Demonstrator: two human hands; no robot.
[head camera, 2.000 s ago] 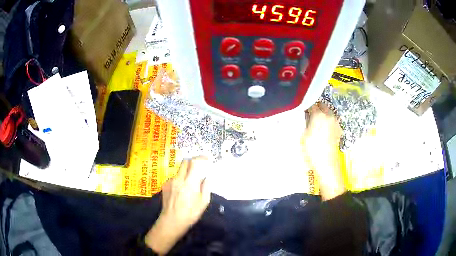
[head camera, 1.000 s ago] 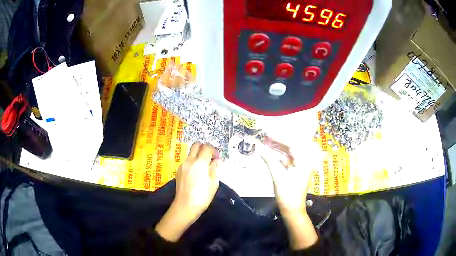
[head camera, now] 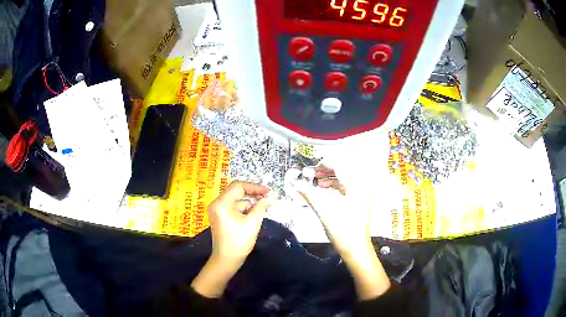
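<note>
The white machine head with its red and dark panel (head camera: 335, 74) hangs above the table; its counter reads 4596. My left hand (head camera: 239, 217) is at the right edge of the left pile of small silvery pieces (head camera: 239, 139), thumb and fingertips pinched; any small piece between them is too blurred to tell. My right hand (head camera: 338, 207) is under the machine head at the lower die (head camera: 302, 176), fingers curled; whether it holds a piece is hidden by glare. The right pile of silvery pieces (head camera: 434, 142) lies untouched. The dark garment (head camera: 298, 272) lies over the lap and table edge, silvery buttons on it.
A black smartphone (head camera: 157, 150) lies on yellow tape (head camera: 186, 213), beside white paper slips (head camera: 93, 142). A red cord (head camera: 22, 145) is at far left. Cartons stand left (head camera: 139, 40) and right (head camera: 527, 46). A navy garment (head camera: 59, 37) is at upper left.
My right hand has moved from the right pile to the die under the head. My left hand has lifted slightly and its fingertips have come together. The garment edge has shifted, and the camera view has moved.
</note>
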